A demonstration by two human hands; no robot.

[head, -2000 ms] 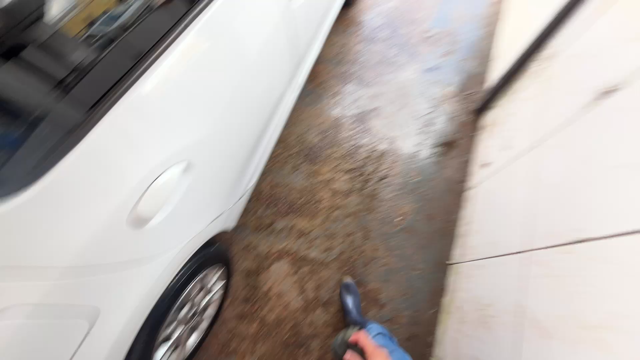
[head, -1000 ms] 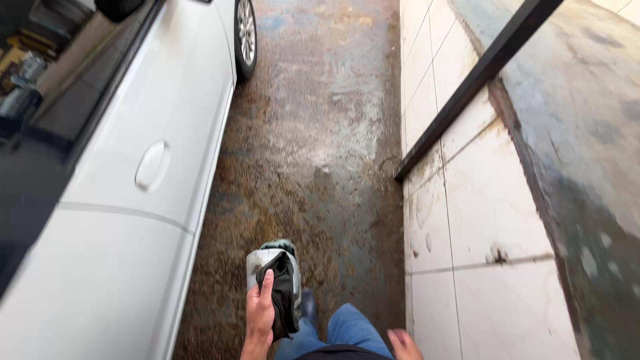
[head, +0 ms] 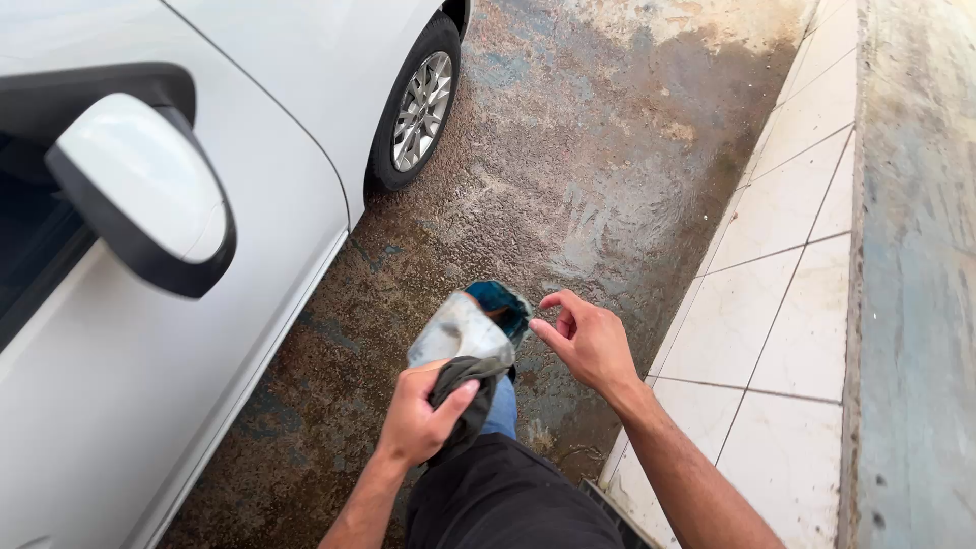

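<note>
My left hand [head: 427, 415] grips a dark cloth [head: 469, 396] together with a cut-open whitish plastic container [head: 457, 335], at the lower middle of the view. Dark blue-green liquid or lining shows at the container's mouth, with something orange-brown inside that I cannot make out. Just right of that rim is my right hand [head: 583, 335], its thumb and fingers curled apart with nothing between them. A white car [head: 252, 229] stands to the left, with its side mirror [head: 149, 191] and a front wheel [head: 423, 110] in view.
Wet, stained concrete floor [head: 549, 206] runs between the car and a low white-tiled wall [head: 770, 305]. The wall has a grey ledge [head: 915, 305] along its top, on the right. A dark grating or edge [head: 618, 515] lies beside my legs at the bottom.
My view has moved forward along the car to its mirror and front wheel. My right hand has come up from the lower edge to beside the container, which stays with the cloth in my left hand.
</note>
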